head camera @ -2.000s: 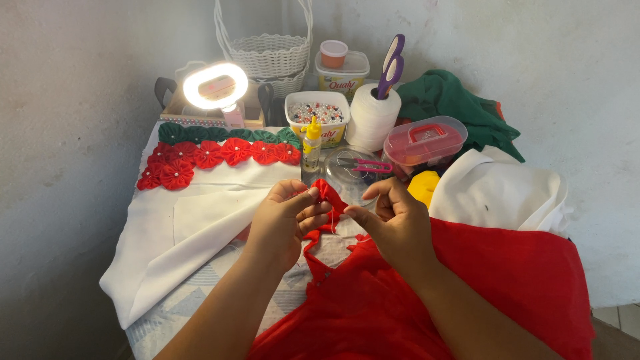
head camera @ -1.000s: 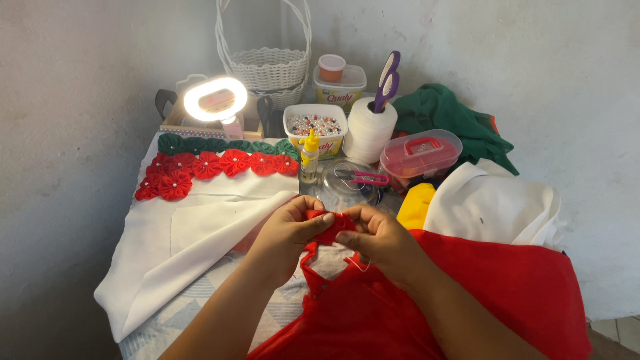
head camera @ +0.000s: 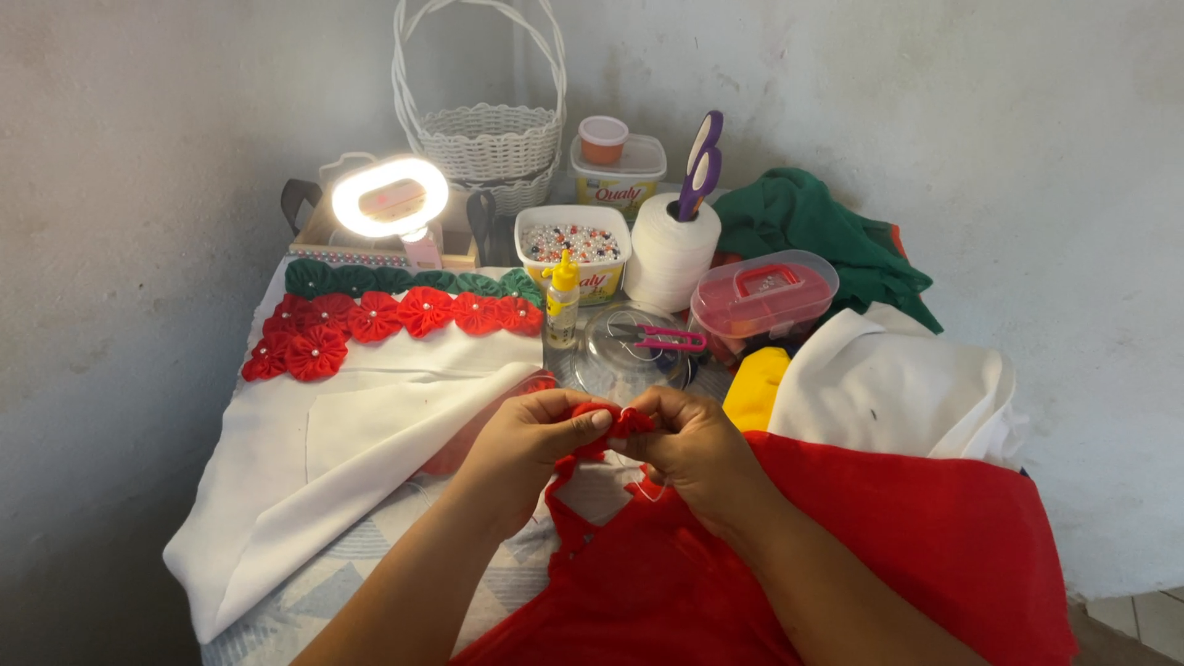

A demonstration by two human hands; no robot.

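Observation:
My left hand (head camera: 541, 444) pinches a small gathered piece of red fabric (head camera: 592, 439) between thumb and fingers. At its other edge my right hand (head camera: 689, 444) grips the same piece, the fingertips of both hands nearly meeting. A pale thread hangs in a loop below my right hand; no needle can be made out. Under my forearms a large red cloth (head camera: 666, 583) covers the near side of the table. At the left lies white fabric (head camera: 370, 444) with red fabric rosettes (head camera: 426, 313) bearing pearl beads, and a row of green rosettes (head camera: 388, 279) behind them.
Beyond my hands, thread snips (head camera: 671, 339) rest on a clear round lid (head camera: 629, 365), beside a glue bottle (head camera: 561, 310). Further back stand a bead tub (head camera: 573, 245), a thread cone (head camera: 671, 254) with scissors (head camera: 700, 171), a lit lamp (head camera: 421, 236) and a wicker basket (head camera: 490, 139). A pink-lidded box (head camera: 768, 296) stands right.
My hands have come together on the small red piece; two seconds ago they were further apart, with my right hand drawn off to the right.

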